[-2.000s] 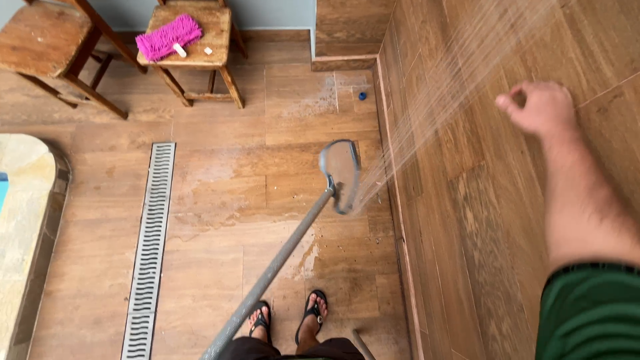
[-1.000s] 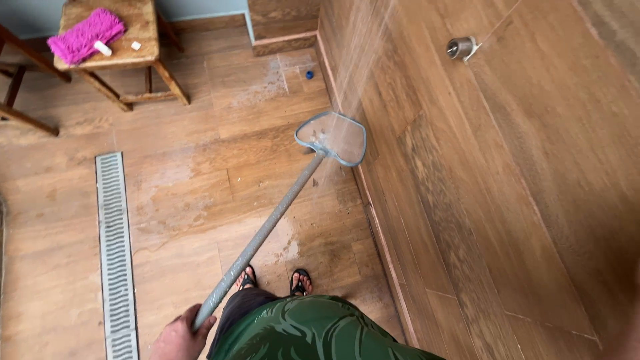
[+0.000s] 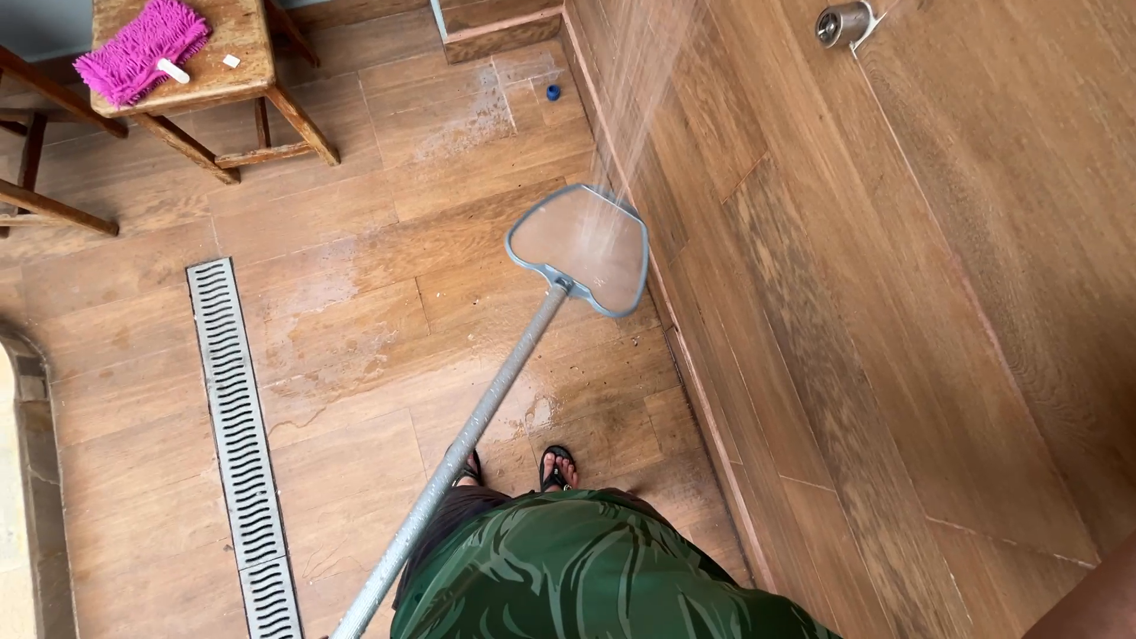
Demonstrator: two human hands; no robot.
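A pool skimmer net (image 3: pixel 581 244) with a blue-grey frame is held out over the wet wood-look floor, near the wall base. Water jets from above strike its mesh. Its long grey pole (image 3: pixel 484 413) runs down to the bottom edge left of centre, where the part under any grip is outside the view. My left hand is not visible. On the right, only a piece of my right arm shows in the bottom corner; the hand itself is out of frame.
A metal wall fitting (image 3: pixel 843 25) juts out at top right. A wooden stool (image 3: pixel 240 53) bears a pink chenille mitt (image 3: pixel 146 49). A slotted floor drain (image 3: pixel 240 426) runs at left, beside a stone-edged curb (image 3: pixel 40 497). A small blue object (image 3: pixel 553 92) lies near the corner.
My left hand, on the pole one second ago, is out of view. My right hand, raised by the wall two seconds ago, has also left the view. The net remains under the water.
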